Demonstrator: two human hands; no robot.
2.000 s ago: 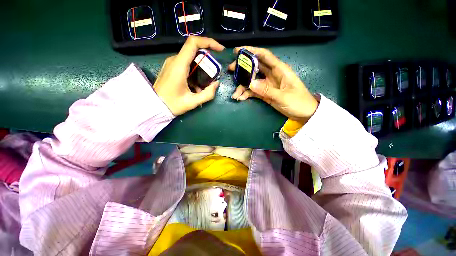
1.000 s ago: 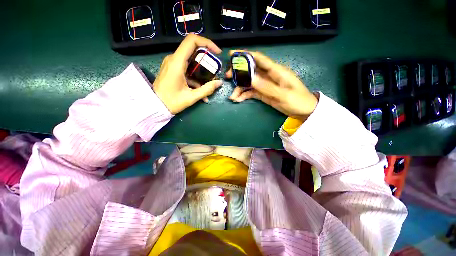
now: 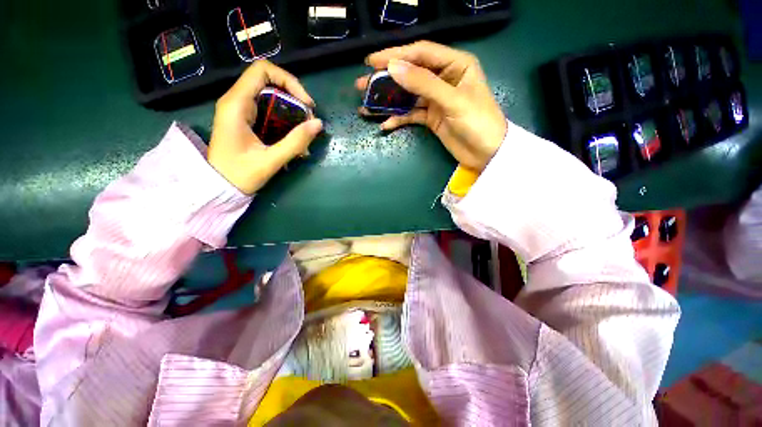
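Observation:
My left hand holds a smartwatch body by its edges; its dark face shows a thin red line. My right hand holds a second smartwatch body, tilted, with a dark face and dim reddish marks. My right thumb or finger covers part of its edge. Both are held apart above the green bench. A black pocket tray lies beyond my hands, with units in its near row; these show pale or yellow bars, some with a red line. The tray's top is cut off.
A second black tray with two rows of lit units lies on the bench at right; one shows a red area. Below the bench edge at lower right is a red-orange tray with dark units. My pink striped sleeves rest near the bench edge.
The bars on both held faces no longer show; the faces are dark. My hands are further apart, and the right unit is tilted more. The view has shifted, moving the trays in the picture.

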